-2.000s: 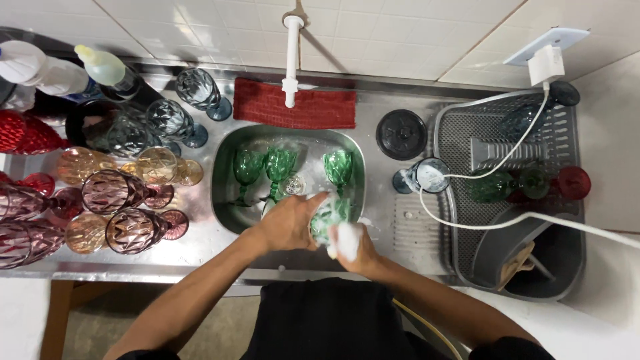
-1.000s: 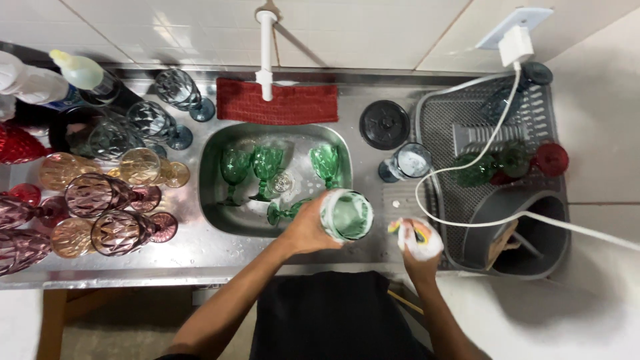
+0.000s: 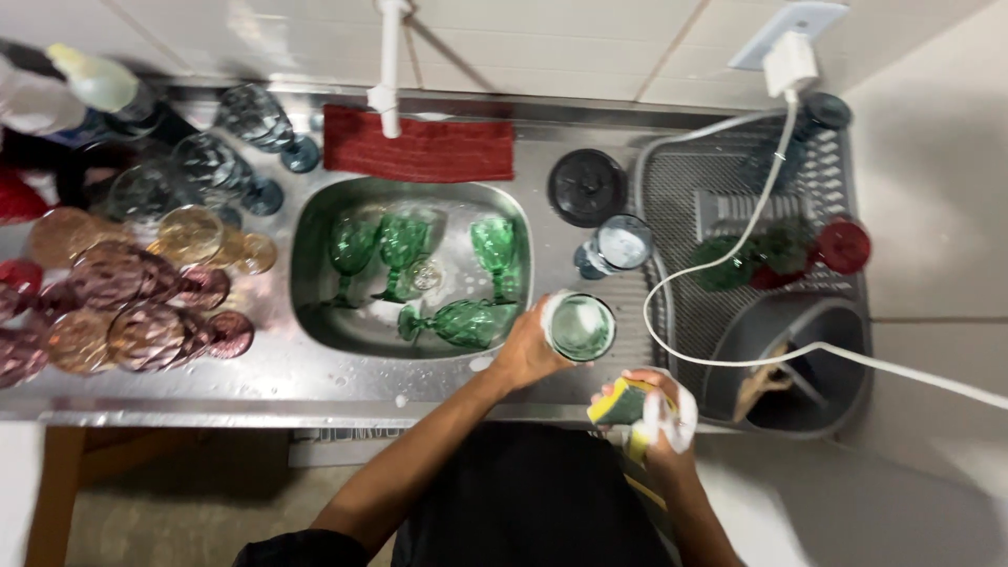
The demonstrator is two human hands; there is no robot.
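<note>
My left hand (image 3: 530, 346) grips a green glass goblet (image 3: 583, 327) with suds inside, its rim facing up, beyond the right edge of the sink (image 3: 409, 350). In my right hand (image 3: 657, 417) is a yellow and green sponge (image 3: 622, 403) covered in white foam, a little below and right of the goblet. Several green goblets lie in the sink, one of them (image 3: 465, 323) crosswise near the front. A blue goblet with foam in it (image 3: 622, 242) stands just behind the held goblet.
Amber, purple and clear goblets (image 3: 189, 236) crowd the left counter. A red cloth (image 3: 417, 146) lies beneath the white faucet (image 3: 390, 71). On the right are a black round lid (image 3: 587, 187) and a grey dish rack (image 3: 669, 189) holding glassware, with a white cable (image 3: 740, 362) across it.
Both hands have moved from over the sink to its right. The sponge has come away from the goblet. A goblet lying crosswise in the sink now shows fully.
</note>
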